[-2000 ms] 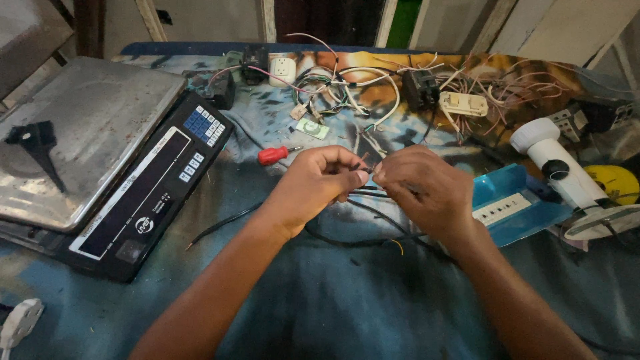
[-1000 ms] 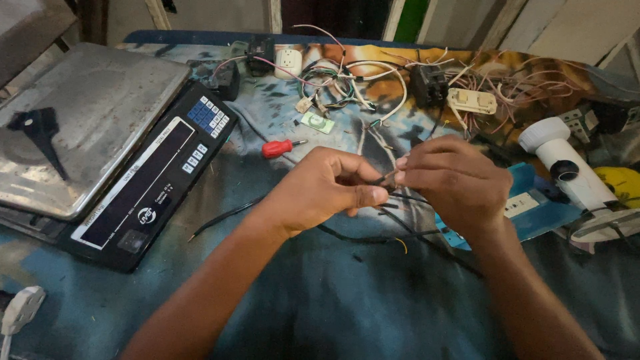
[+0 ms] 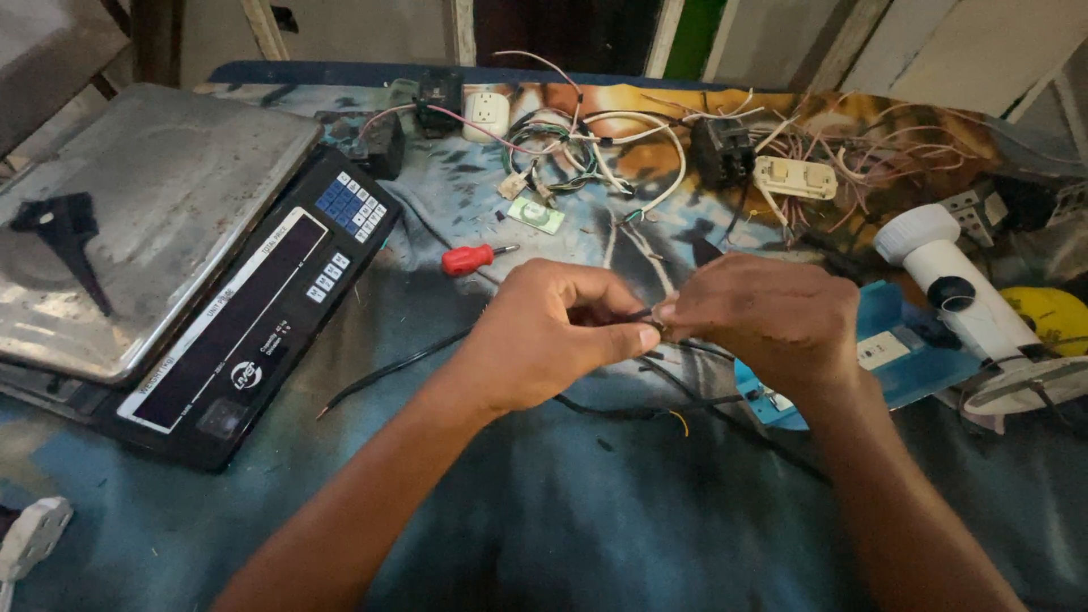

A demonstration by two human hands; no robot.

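Between thumb and fingers, my left hand [image 3: 565, 331] pinches a thin black cable [image 3: 637, 315] at the centre of the view. My right hand [image 3: 756, 319] meets it there, its fingertips closed on the cable's end; whether they also hold a small tool cannot be told. More black cable [image 3: 399, 365] runs under both hands across the cloth. Beyond my left hand lies a short red-handled screwdriver [image 3: 467, 259]. Pale wires [image 3: 650, 255] lie just past my fingertips. Partly behind my right forearm is an open blue tray or housing [image 3: 918, 378].
A digital scale [image 3: 280, 314] with a metal platform [image 3: 161, 204] fills the left side. At the back are a white outlet [image 3: 487, 117], coiled wires [image 3: 552, 157], a black electrical part [image 3: 722, 153] and a cream switch plate [image 3: 796, 178]. A white cylindrical device [image 3: 969, 293] stands right.
Both hands stay together at the cable. My right hand has turned slightly, its back now more level, and the fingers have shifted a little around the cable.
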